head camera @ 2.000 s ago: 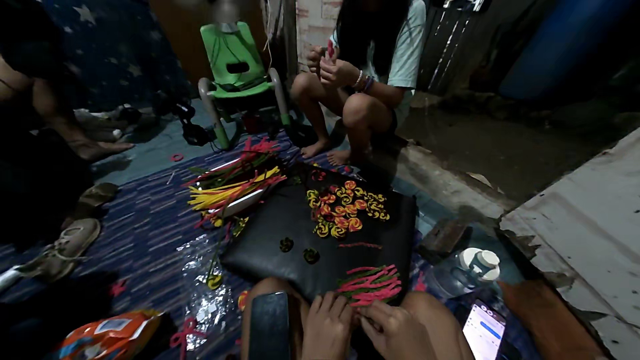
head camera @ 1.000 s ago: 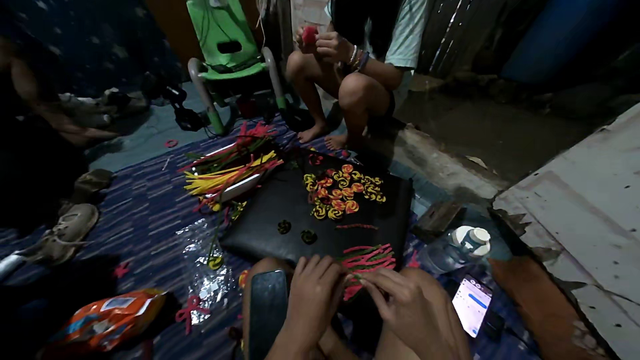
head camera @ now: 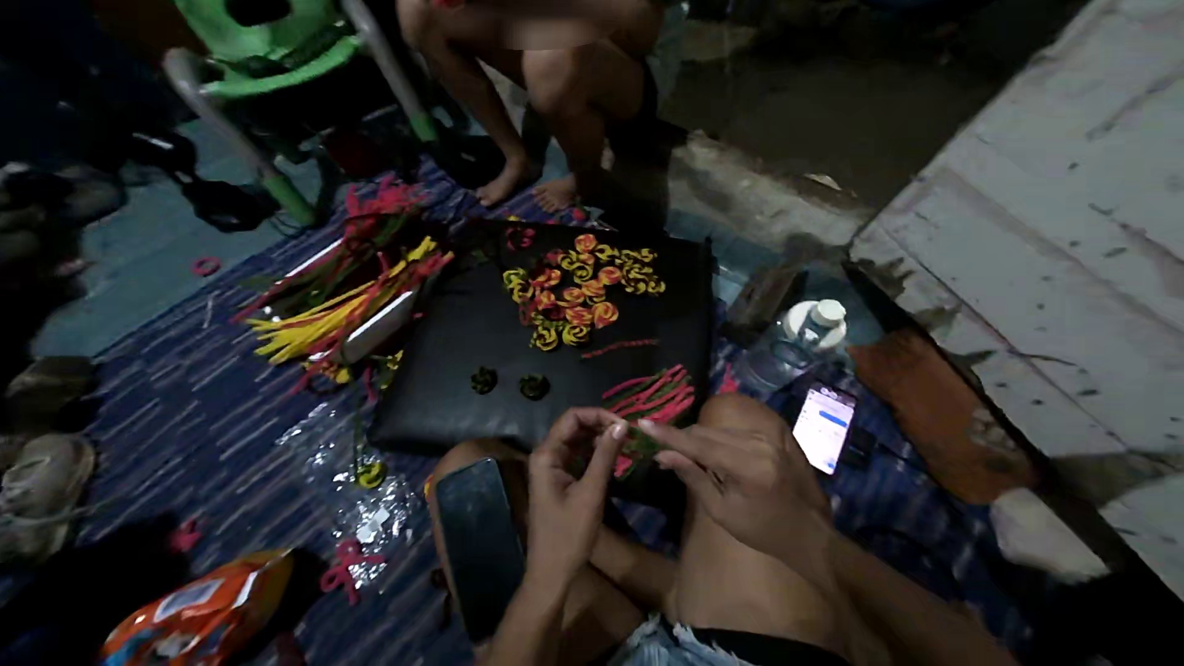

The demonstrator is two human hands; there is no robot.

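My left hand [head camera: 575,467] and my right hand [head camera: 740,462] meet over my lap at the near edge of a black cushion-like pad [head camera: 444,370]. Fingertips of both pinch a small, thin dark green piece [head camera: 638,442], partly hidden by the fingers. Just behind them lie pink and green fuzzy strips [head camera: 652,393]. Farther back on the pad are several orange and yellow coiled rosettes [head camera: 592,291], a pink twisted strip [head camera: 620,348] and two dark green coils [head camera: 534,386]. A bundle of yellow, red and green fuzzy stems [head camera: 342,314] lies left of the pad.
A dark phone [head camera: 479,536] rests on my left thigh; a lit phone [head camera: 824,427] lies at right beside a clear plastic bottle [head camera: 786,347]. Clear plastic wrapping [head camera: 370,509] and an orange packet [head camera: 199,606] are at left. A person [head camera: 555,83] squats beyond the pad near a green chair [head camera: 277,74].
My hands have risen off the pink and green strips, which now show more fully behind them. The view has tilted downward.
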